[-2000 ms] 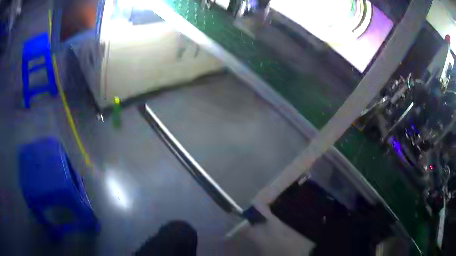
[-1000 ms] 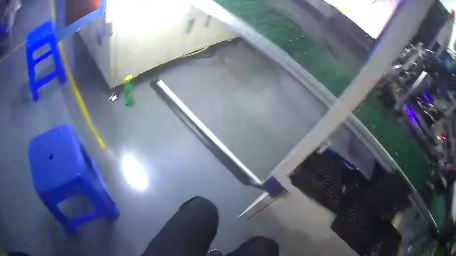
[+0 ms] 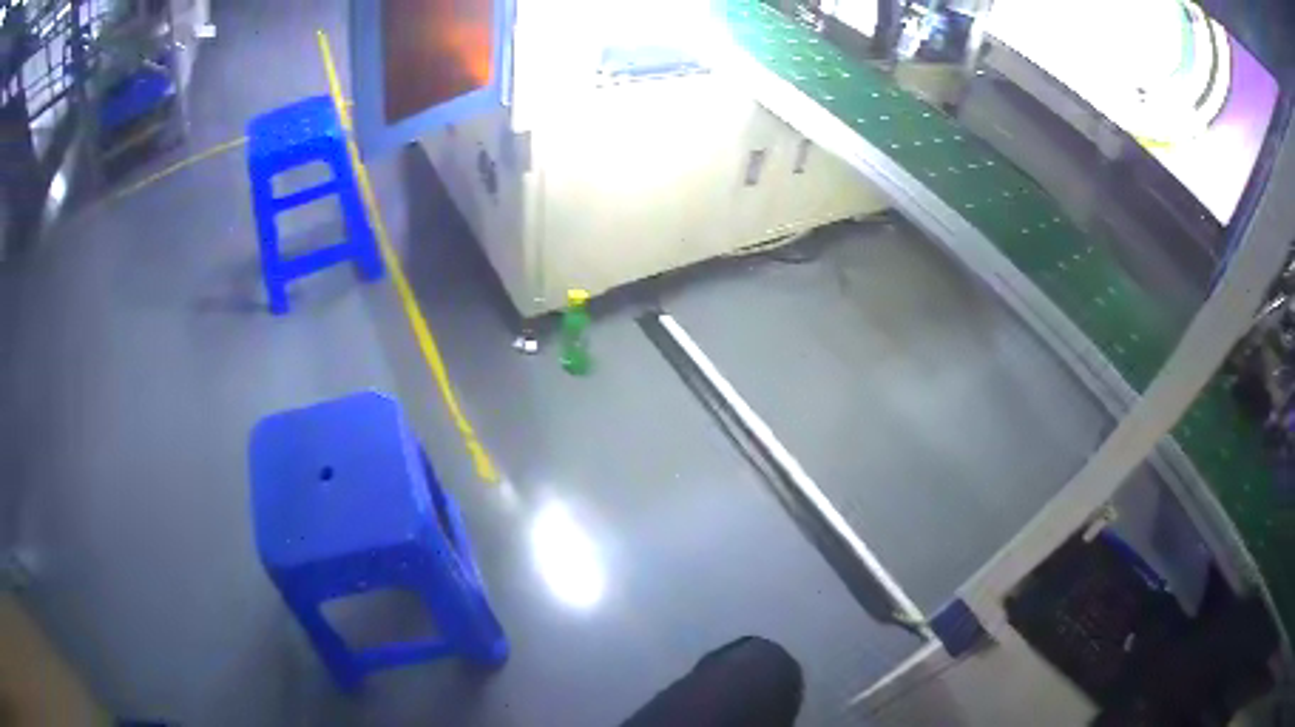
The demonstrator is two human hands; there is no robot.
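Neither of my hands is in the picture. The green conveyor belt (image 3: 980, 185) with rows of pale dots runs diagonally down the right side. A pale machine frame post (image 3: 1122, 440) crosses in front of it. A black keyboard (image 3: 1086, 604) lies at the lower right beside the post, partly cut off by the edge. A dark-clothed knee (image 3: 731, 689) shows at the bottom edge. The right-hand mechanism is mostly cut off.
Blue stools stand at left, one near (image 3: 334, 476) and one farther (image 3: 306, 192). A green bottle (image 3: 575, 341) stands by the cream cabinet (image 3: 653, 199). A white and black bar (image 3: 781, 462) lies on the floor. A bright monitor (image 3: 1150, 85) is upper right.
The view has turned left, so the stools, cabinet and bar sit farther right in the picture. More shelving shows at far left, and less of the keyboard and right-hand mechanism.
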